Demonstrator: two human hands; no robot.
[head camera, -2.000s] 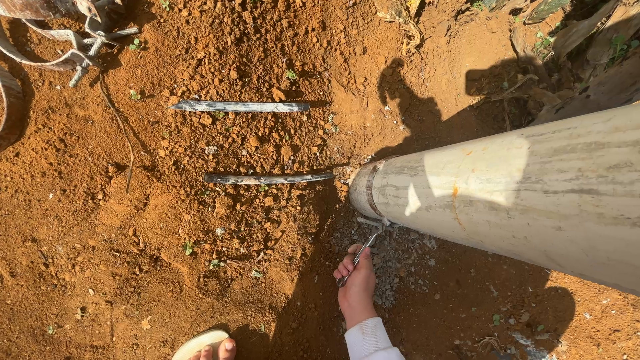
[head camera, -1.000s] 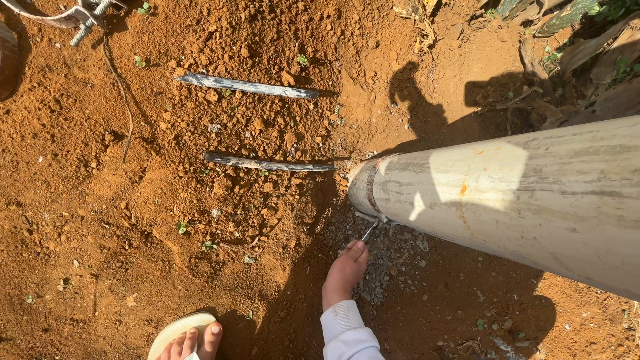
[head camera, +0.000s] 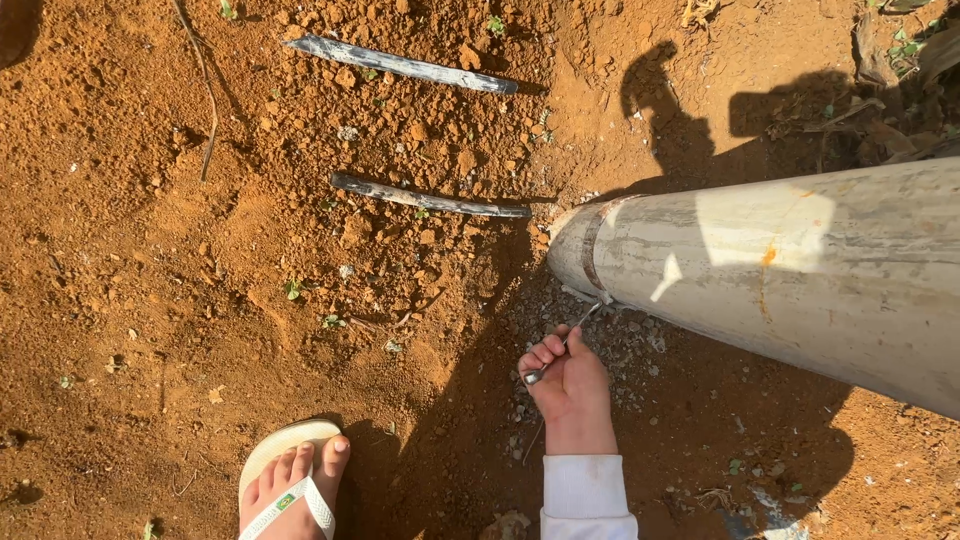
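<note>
My right hand (head camera: 566, 375) is palm up, its fingers closed around a slim metal wrench (head camera: 581, 322). One end of the tool shows beside my fingers; the far tip touches or nearly touches a small pale lug (head camera: 604, 297) at the lower side of a large grey-white post (head camera: 750, 255). Around the post, near its base, runs a narrow rust-brown band (head camera: 591, 251). The exact contact at the tip is too small to tell. My left hand is out of view.
Two dark strips with whitish coating, an upper (head camera: 405, 67) and a lower (head camera: 427, 201), lie on loose reddish soil. Grey gravel (head camera: 622, 352) surrounds the post's base. My sandalled foot (head camera: 289, 487) stands at lower left. Dry leaves (head camera: 885, 127) lie at upper right.
My right hand has turned from a back-up grip one second ago to palm up, still holding the wrench near the post's band.
</note>
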